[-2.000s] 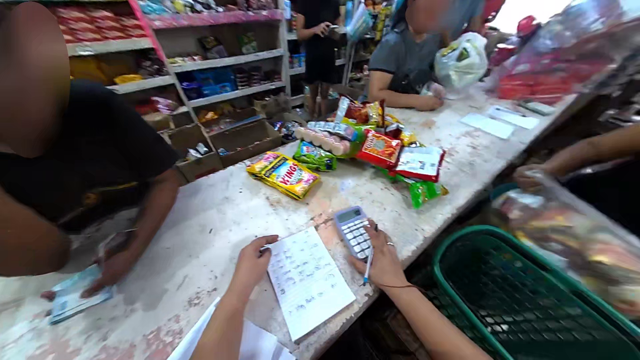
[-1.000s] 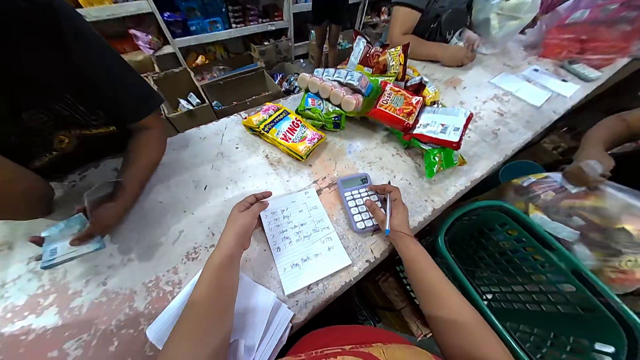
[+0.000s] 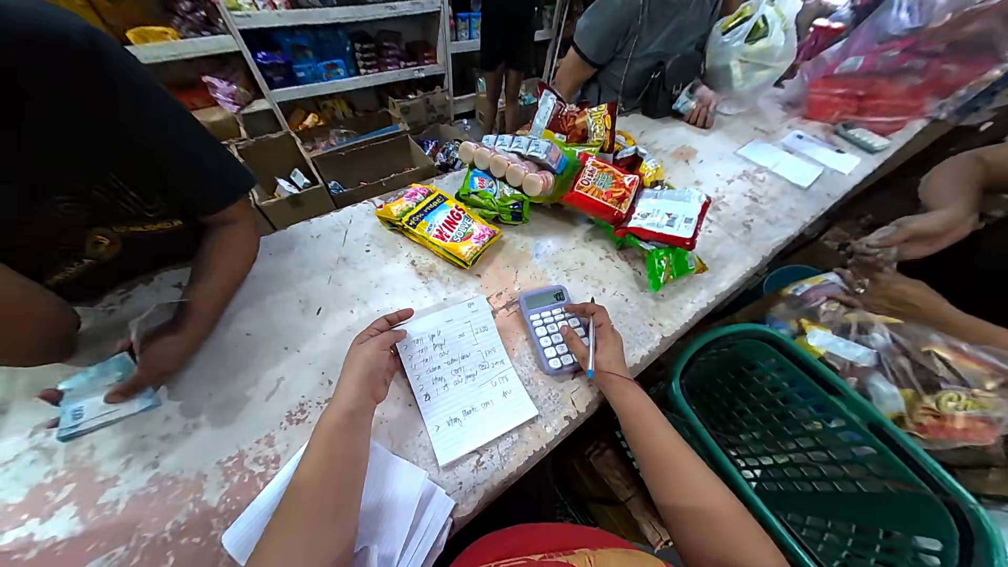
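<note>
On the worn, white-painted counter [image 3: 299,299] lies a lined sheet of paper [image 3: 466,378] with handwriting. My left hand [image 3: 376,354] rests at its left edge, the fingertips touching the paper. To the right of the sheet is a purple calculator [image 3: 551,331] with white keys. My right hand [image 3: 597,342] has a blue-tipped pen [image 3: 591,339] between its fingers, which reach over the calculator's keys. Beyond them lie yellow Wings detergent packs [image 3: 441,226], a row of small bottles [image 3: 508,167], red snack bags [image 3: 602,189] and a green packet [image 3: 669,266].
Loose white papers [image 3: 394,504] lie under my left forearm. A green plastic basket [image 3: 795,449] stands at the lower right, beside a filled clear bag [image 3: 890,362]. A person at the left holds banknotes [image 3: 106,394]. Other people, more papers and a second calculator [image 3: 862,137] are farther along the counter.
My left hand has let go of the dark pen-like thing it held two seconds ago, and lies at the sheet's edge. The person's hands at the right have come together above the clear bag.
</note>
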